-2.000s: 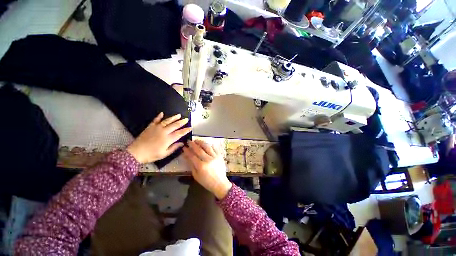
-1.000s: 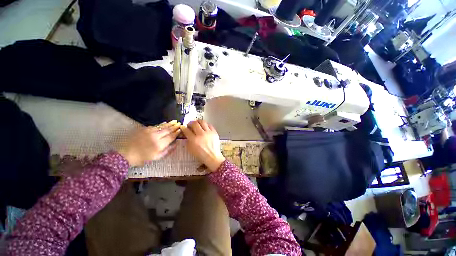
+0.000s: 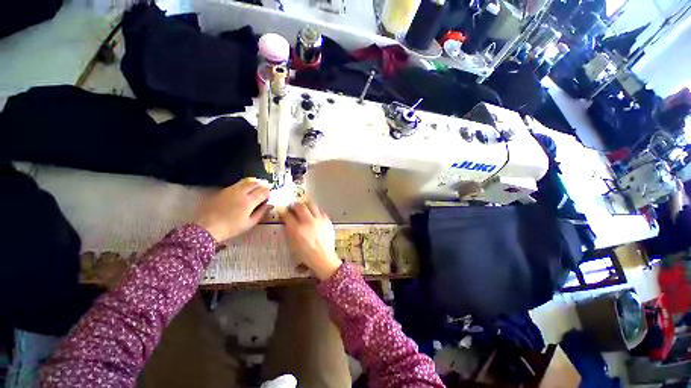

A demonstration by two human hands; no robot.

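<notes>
A long black fabric panel [image 3: 151,148] lies on the table, running from the far left to the needle end of the white sewing machine [image 3: 348,125]. My left hand [image 3: 236,210] rests at the panel's near end, fingertips beside the presser foot [image 3: 277,180]. My right hand [image 3: 309,233] lies just right of it, fingers bent down on the bed close to the needle. The lamp lights the needle area brightly. The fabric edge at my fingertips is mostly hidden, and I cannot tell whether my right fingers hold anything.
Black fabric piles lie at the left [image 3: 34,242] and behind the needle end [image 3: 189,64]. A folded dark stack [image 3: 492,254] hangs at the machine's right end. A pink-topped spool [image 3: 273,49] and a dark spool [image 3: 309,45] stand behind the head. The table's front edge [image 3: 364,254] is chipped.
The panel's near end has moved away from me, past the front edge to the needle. Both hands have followed to the presser foot. The whole view has shifted slightly.
</notes>
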